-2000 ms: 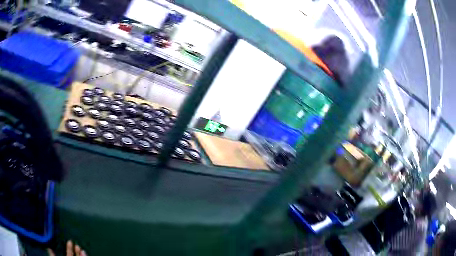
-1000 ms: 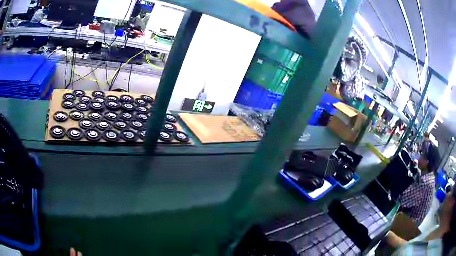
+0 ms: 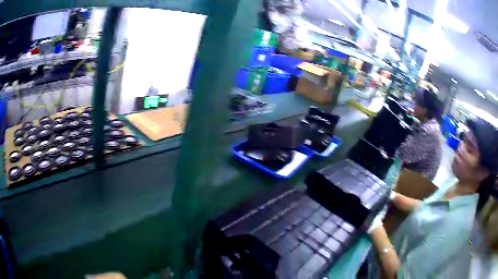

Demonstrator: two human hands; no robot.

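A small sliver of a hand, seemingly my right hand (image 3: 106, 276), shows at the bottom edge, left of centre; its fingers and anything it holds are cut off. My left hand is not in view. Nearest in front are glossy black ribbed stacked blister trays (image 3: 295, 231) at the lower right, with a black moulded piece (image 3: 245, 259) at their near end. A blue line bin (image 3: 281, 173) on the belt holds dark contents and a white sheet. A second blue bin (image 3: 331, 148) with black contents stands just behind it.
A green post (image 3: 205, 120) rises in front of the conveyor belt (image 3: 131, 188). Round speaker-like parts (image 3: 60, 141) cover a tan board at left. A flat cardboard piece (image 3: 158, 122) and an open carton (image 3: 316, 82) stand beyond. Two people are at right, one reaching to the stacked trays.
The view has swung right, so the round parts and post shift left and the stacked trays and people come further in. The bin at the left edge has almost left the picture.
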